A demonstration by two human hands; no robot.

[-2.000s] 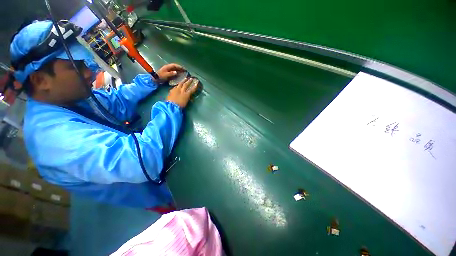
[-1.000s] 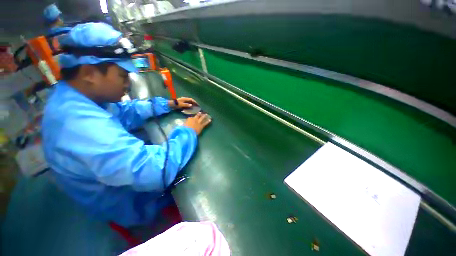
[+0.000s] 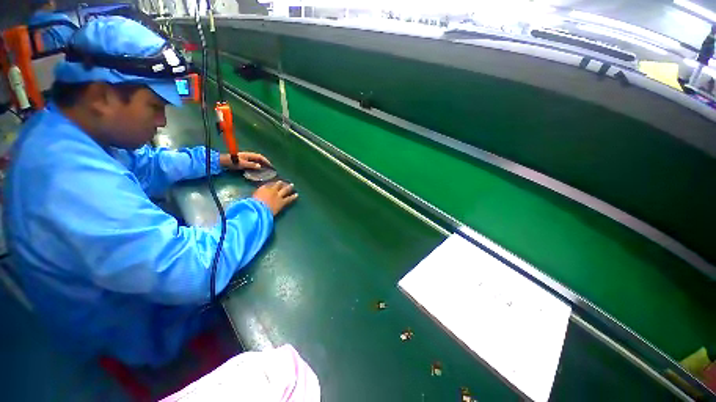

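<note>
Several small gold-brown flex parts with pale spots lie in a slanting row on the dark green bench [image 3: 337,314]; the nearest full one [image 3: 436,368] is low in the picture, and another [image 3: 382,305] lies farther up the row. A large white board [image 3: 494,314] lies to the right of them, with faint marks on it. A pink-and-white sleeve shows at the bottom edge. Neither of my hands is in the picture.
A person in a blue smock and cap sits at the left, both hands around a round flat disc [image 3: 261,173] on the bench. An orange-handled tool [image 3: 227,129] hangs on a black cable there. A metal rail [image 3: 377,182] and green panel run behind.
The view has swung up and to the right. The board, flex parts and neighbour now appear smaller or farther left. More of the rail and background shows. The neighbour's hands remain at the disc.
</note>
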